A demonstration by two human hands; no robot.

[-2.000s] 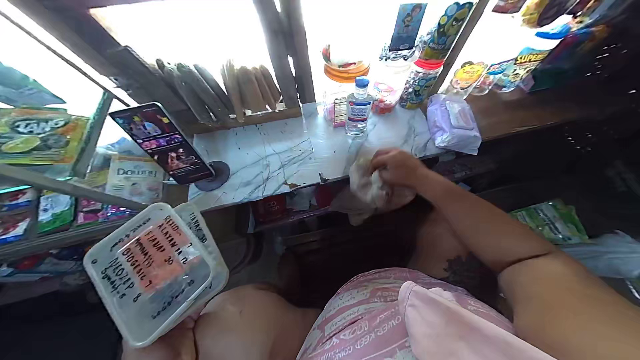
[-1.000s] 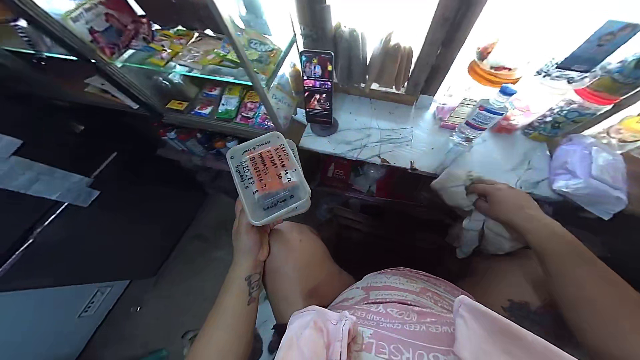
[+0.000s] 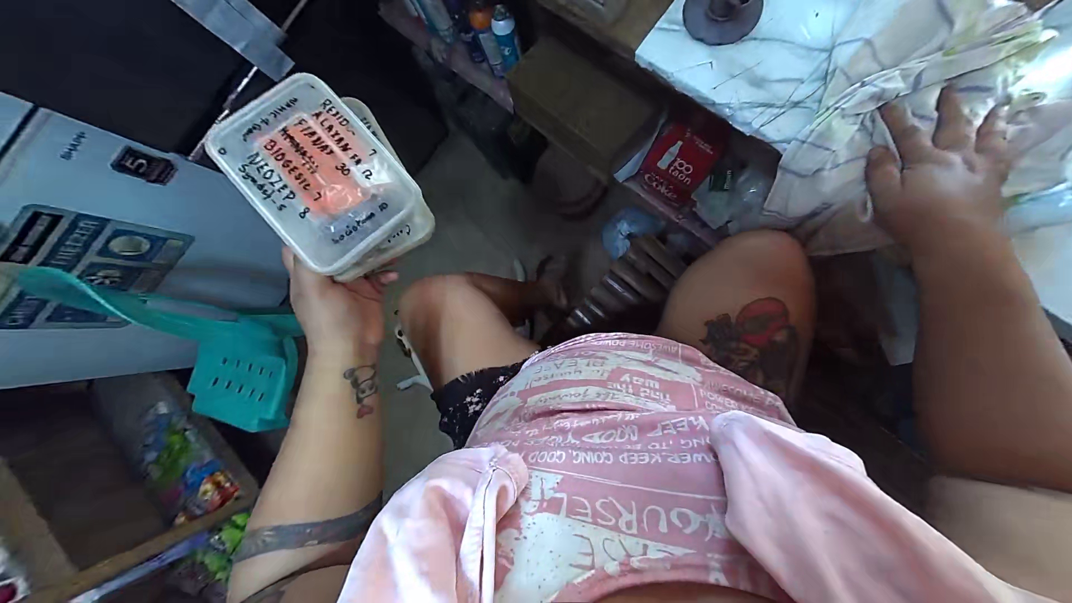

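A translucent plastic container with a lid (image 3: 318, 176) rests tilted on my left hand (image 3: 339, 301), which grips it from below at its lower edge. Handwriting in marker and an orange patch show on its top face. On the right, my right hand (image 3: 942, 180) lies palm down with fingers spread on a pale striped cloth (image 3: 846, 201). The cloth is spread over the marble-patterned counter (image 3: 703, 63) and hangs past its front edge.
A round dark stand base (image 3: 722, 17) sits on the counter. Below are a red carton (image 3: 680, 163), a cardboard box (image 3: 578, 105) and spray cans (image 3: 504, 38). To the left are a teal plastic basket (image 3: 243, 377), a white appliance front (image 3: 126, 251) and a wooden-edged bin of packets (image 3: 184, 461).
My right hand has moved from in front of the counter onto it, and the bunched cloth is now spread out under it. The container stays in my left hand. The view has tilted down.
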